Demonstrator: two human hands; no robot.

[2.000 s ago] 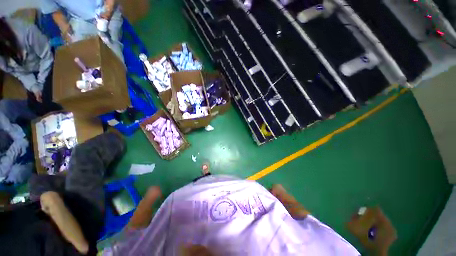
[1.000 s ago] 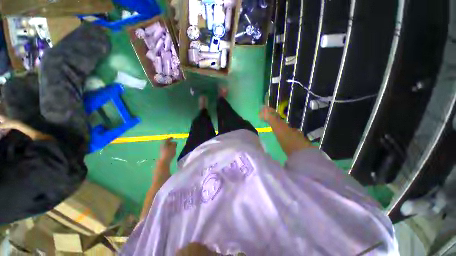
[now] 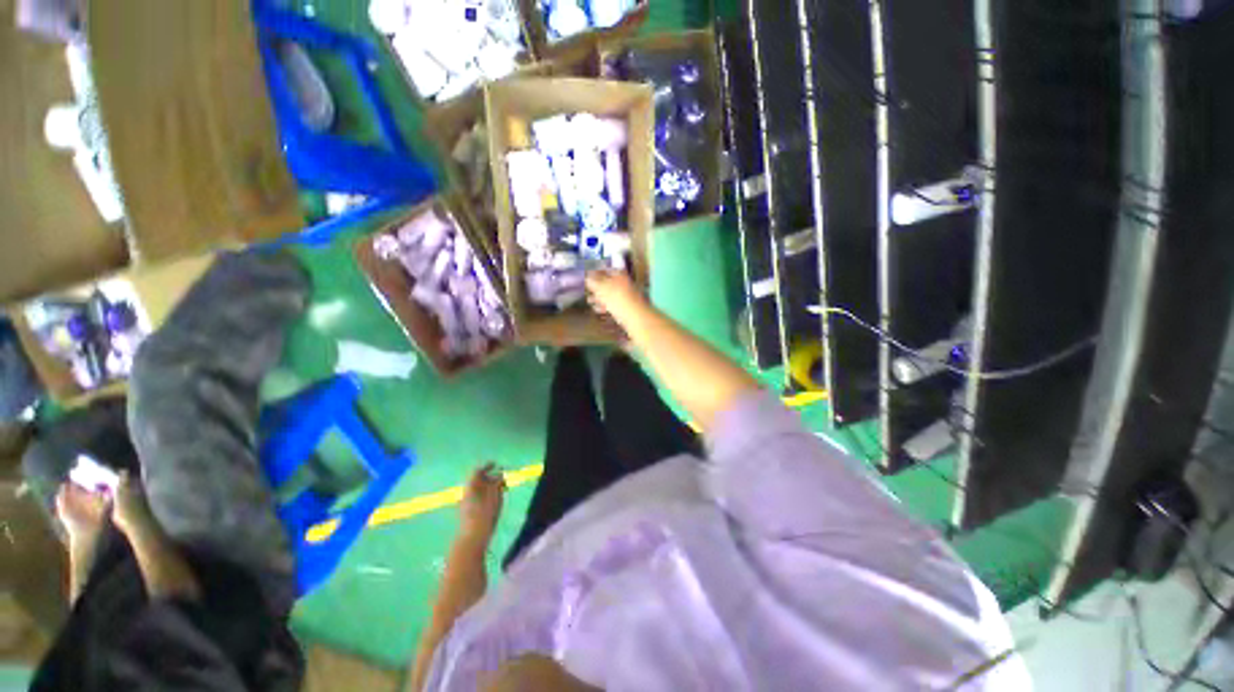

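The mixed carton [image 3: 575,95] stands open on the floor in front of me, with white, lilac and bluish handheld fans [image 3: 579,183] in it. My right hand [image 3: 612,295] reaches into its near end, over the fans; the fingers are blurred, and I cannot tell whether they hold a fan. My left hand [image 3: 483,498] hangs low over the green floor, with nothing seen in it. A carton of lilac fans [image 3: 440,284] stands left of the mixed carton, and a carton of dark purple fans [image 3: 673,135] stands right of it.
The black rack [image 3: 934,270] rises on the right, with a few white fans and a loose white cable [image 3: 995,372]. White fans [image 3: 453,47] fill a carton at the top. A blue stool [image 3: 332,466] and a seated person [image 3: 176,581] are on the left. Another blue stool [image 3: 332,149] stands farther up.
My right hand has moved from beside the rack forward into the mixed carton. My left hand stays low. The view has come closer to the cartons, and the brown boxes at bottom left are mostly out of view.
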